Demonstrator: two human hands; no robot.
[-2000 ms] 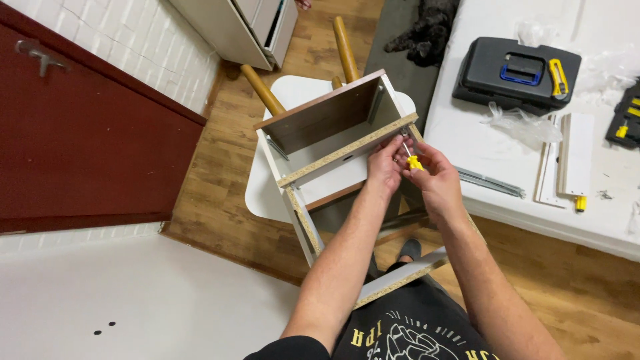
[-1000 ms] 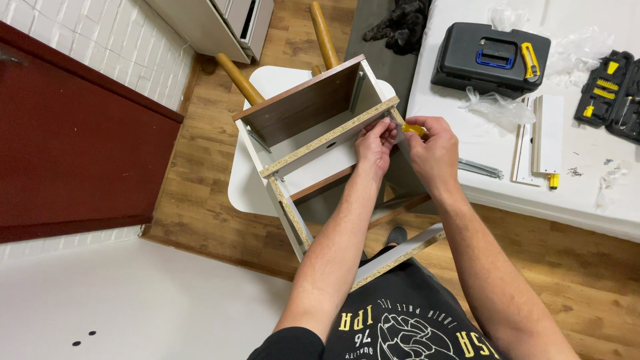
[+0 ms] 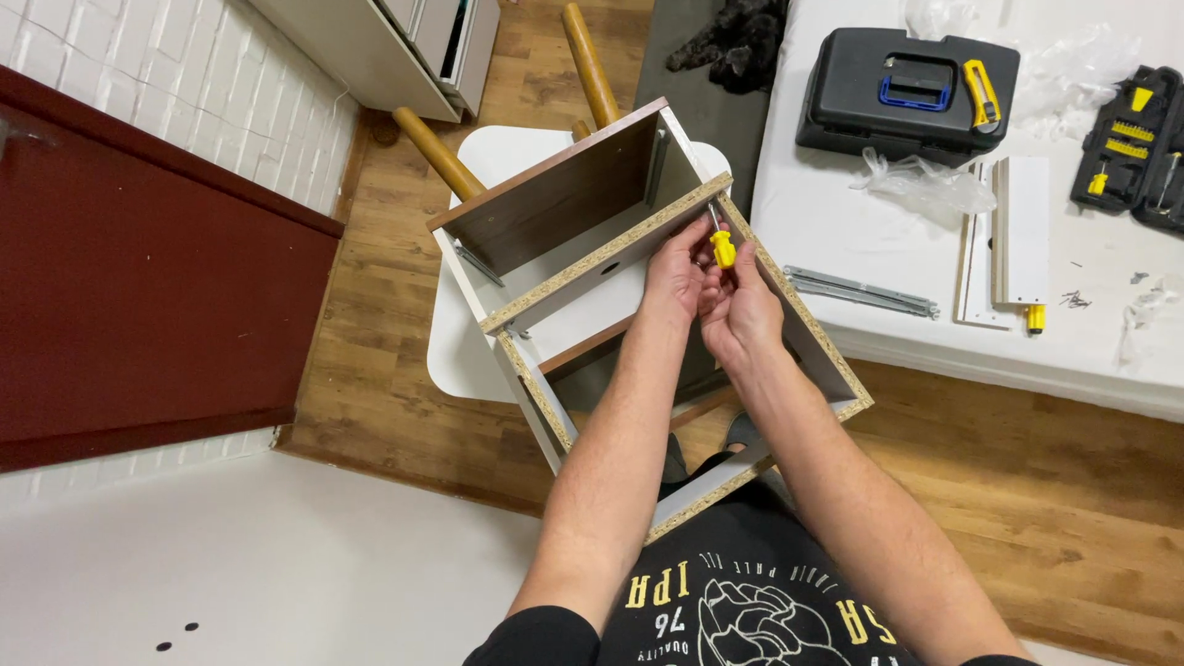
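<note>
A small screwdriver with a yellow handle (image 3: 723, 250) points its shaft into the corner where two chipboard panels of a furniture frame (image 3: 606, 252) meet. My right hand (image 3: 743, 305) is around the handle's lower end, its thumb along the right side. Just left of the tool, my left hand (image 3: 680, 270) has its fingers near the shaft and against the inner side of the panel; whether it grips anything is hidden. Metal drawer runners (image 3: 657, 168) are fixed inside the upper compartment. The frame rests over a white stool or chair seat (image 3: 467, 356).
On the white-covered surface at right lie a black toolbox (image 3: 897, 120) with a yellow utility knife (image 3: 981, 92), loose metal runners (image 3: 860, 292), white panels (image 3: 1020, 231), plastic bags, screws (image 3: 1075, 300) and an open bit case (image 3: 1124, 139). A dark furry animal (image 3: 735, 46) lies beyond the frame.
The right hand has turned and dropped lower on the screwdriver, whose handle now shows below the corner. The left hand stays beside it. The frame looks larger as the view shifts.
</note>
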